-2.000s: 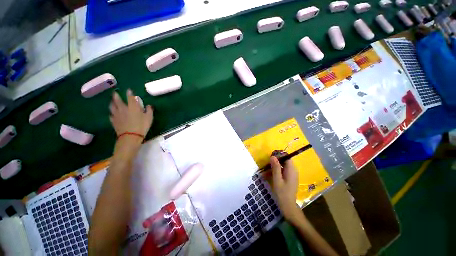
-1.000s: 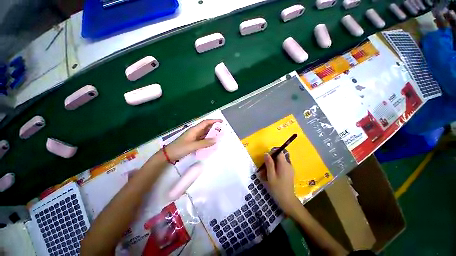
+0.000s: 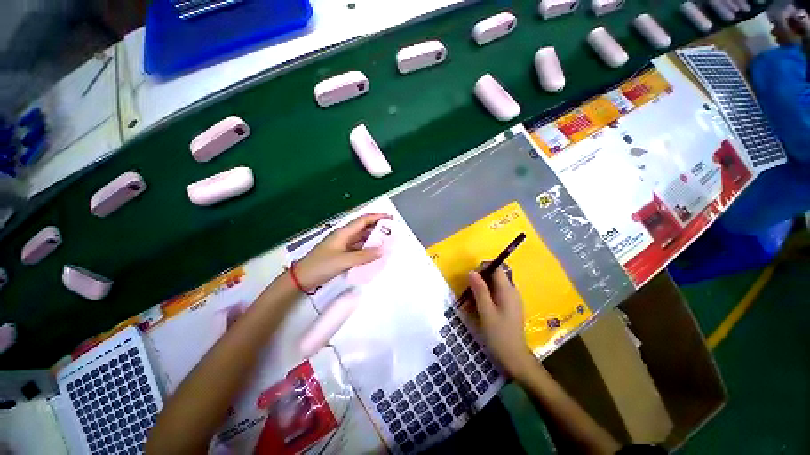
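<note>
My left hand holds a pale pink housing above the white sheet, with a small dark mark near its upper end. My right hand holds slim black tweezers, their lower tip pointing down at the upper edge of the dark squares on the sticker sheet. Whether a sticker is on the tip is too small to tell. Another pink housing lies on the white sheet below my left hand.
A green conveyor belt carries spaced pink housings. A blue tray stands beyond it. A full sticker sheet lies at left, another at far right. A yellow and grey printed sheet lies under my right hand. An open cardboard box is below. A person's blue sleeve shows at right.
My left hand has come back from the belt to the white sheet with a pink housing. The belt housings have moved left. My right hand has shifted slightly, the tweezers now more upright.
</note>
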